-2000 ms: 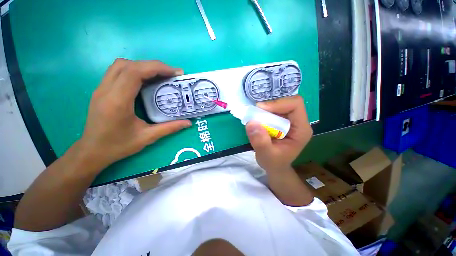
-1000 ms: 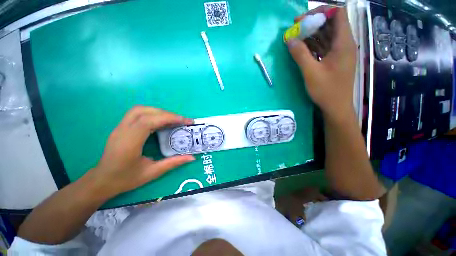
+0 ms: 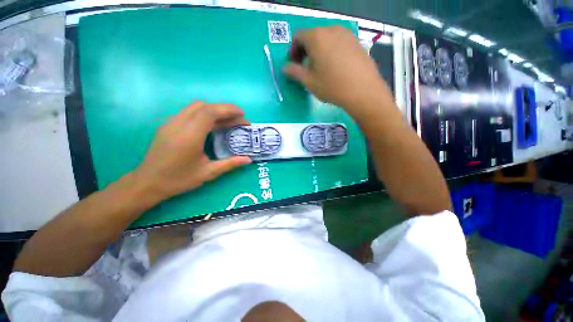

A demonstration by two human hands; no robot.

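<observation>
The pale holding block (image 3: pixel 291 141) lies across the green mat. A grey double-round part (image 3: pixel 254 140) sits near its left end and another grey part (image 3: pixel 325 138) near its right end. My left hand (image 3: pixel 182 141) holds the block's left end between thumb and fingers. My right hand (image 3: pixel 333 66) is above the mat near the QR code, blurred, fingers bent; whether it holds anything cannot be told. A thin white stick (image 3: pixel 273 72) lies left of it. The short ribbed stick is not visible. A pink-red tip (image 3: pixel 377 38) shows beyond my right hand.
The green mat (image 3: pixel 144 82) lies under the work. Clear plastic bags (image 3: pixel 31 66) are at the left. Several spare grey parts (image 3: pixel 443 65) lie on the black printed sheet (image 3: pixel 468 113). A blue tray (image 3: pixel 525 116) is farther right. Blue bins (image 3: pixel 521 220) are on the floor.
My right hand has left the glue bottle at the mat's right edge and moved left over the mat. My left hand stays on the block. The view has shifted, showing more on the right.
</observation>
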